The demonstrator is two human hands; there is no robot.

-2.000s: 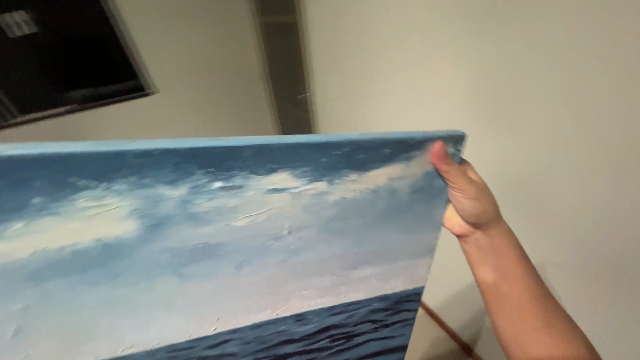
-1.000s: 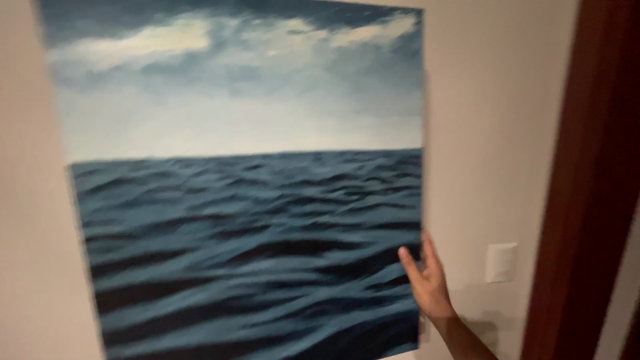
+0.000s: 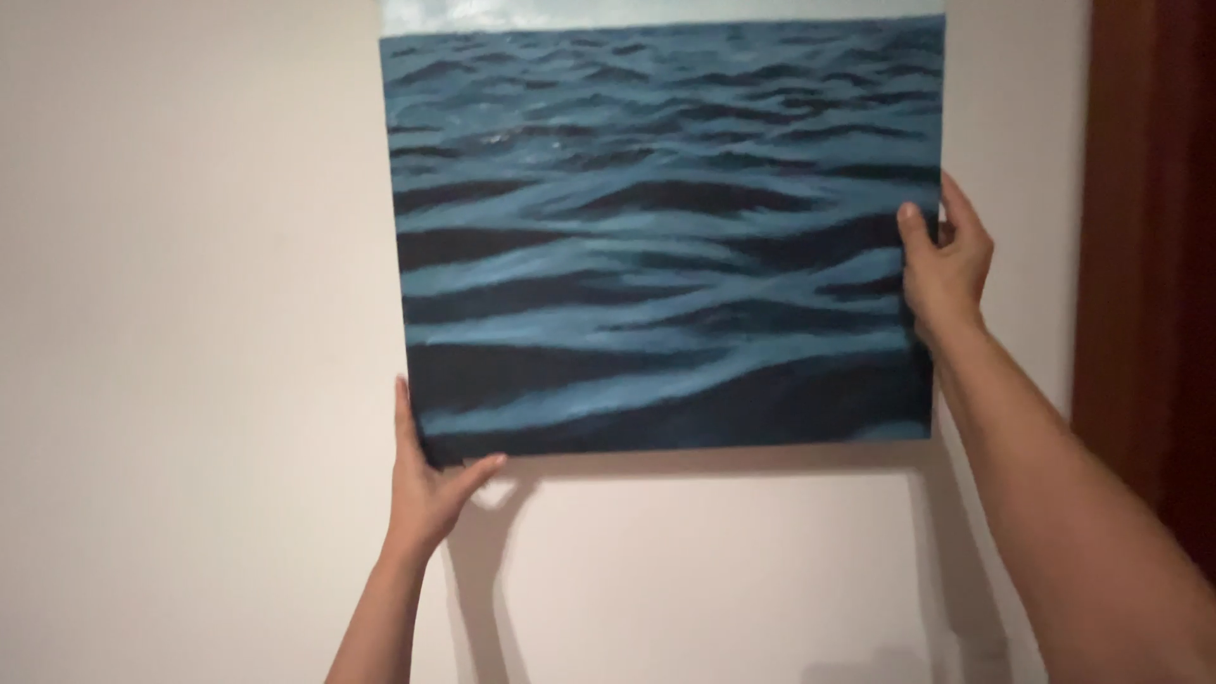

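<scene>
An unframed canvas painting of a dark blue sea (image 3: 665, 237) is held up against or close to a pale wall, its bottom edge nearly level. Only a strip of its painted sky shows at the top of the view. My left hand (image 3: 432, 484) cups the lower left corner, with the fingers along the side edge and the thumb under the bottom edge. My right hand (image 3: 950, 266) grips the right edge around mid-height, thumb on the painted face and fingers at the side and behind, partly hidden.
The pale wall (image 3: 190, 332) spreads behind and around the canvas. A dark reddish-brown wooden door frame or panel (image 3: 1121, 237) stands upright at the far right. Shadows of the canvas and arms fall on the wall below.
The canvas, tilted two seconds ago, is now nearly upright and level. My left hand has come into view at its lower left corner. My right hand was near the upper corner two seconds ago.
</scene>
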